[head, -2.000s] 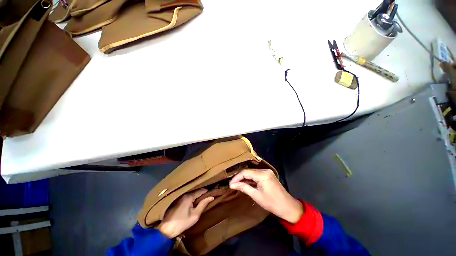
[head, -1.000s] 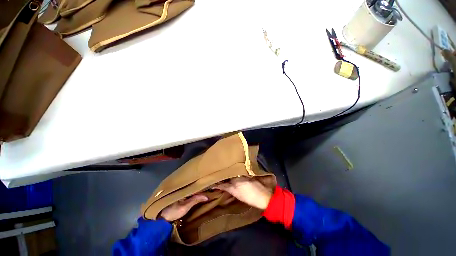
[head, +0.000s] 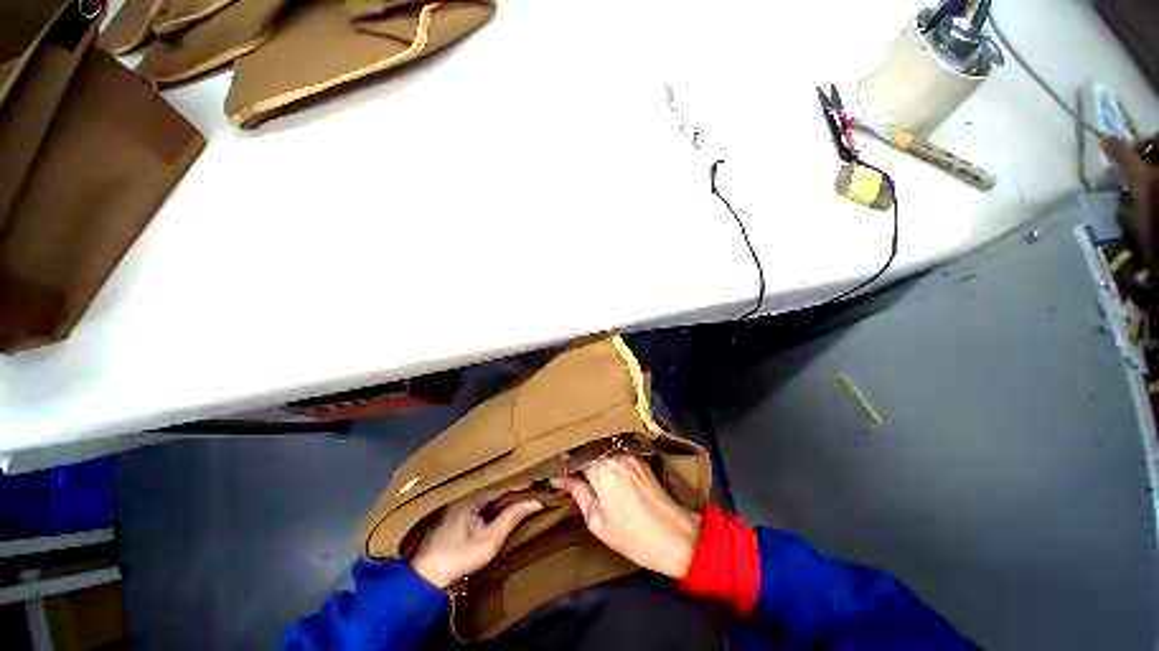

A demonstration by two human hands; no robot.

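A tan-brown bag body (head: 559, 402) lies open on my lap, below the table's front edge. Pale yellow edge binding (head: 638, 382) runs along its upper right side. My left hand (head: 468, 537) is inside the bag mouth at the left, thumb and fingers on the inner lining. My right hand (head: 630, 511) reaches in from the right, its fingertips pinching the inner edge near my left fingertips. What lies under the fingertips is too small to tell.
Brown bags (head: 318, 61) lie on the white table (head: 420, 229) at the left and back. At the right are a tool cup (head: 921, 79), thread snips (head: 836, 125), a yellow block (head: 864, 186) and a marker (head: 934, 158). A grey cabinet (head: 941, 382) stands at the right.
My right hand, first raised at the bag mouth, went deeper inside and now shows more again, its fingertips closer to my left hand. The bag's bound side shifted slightly.
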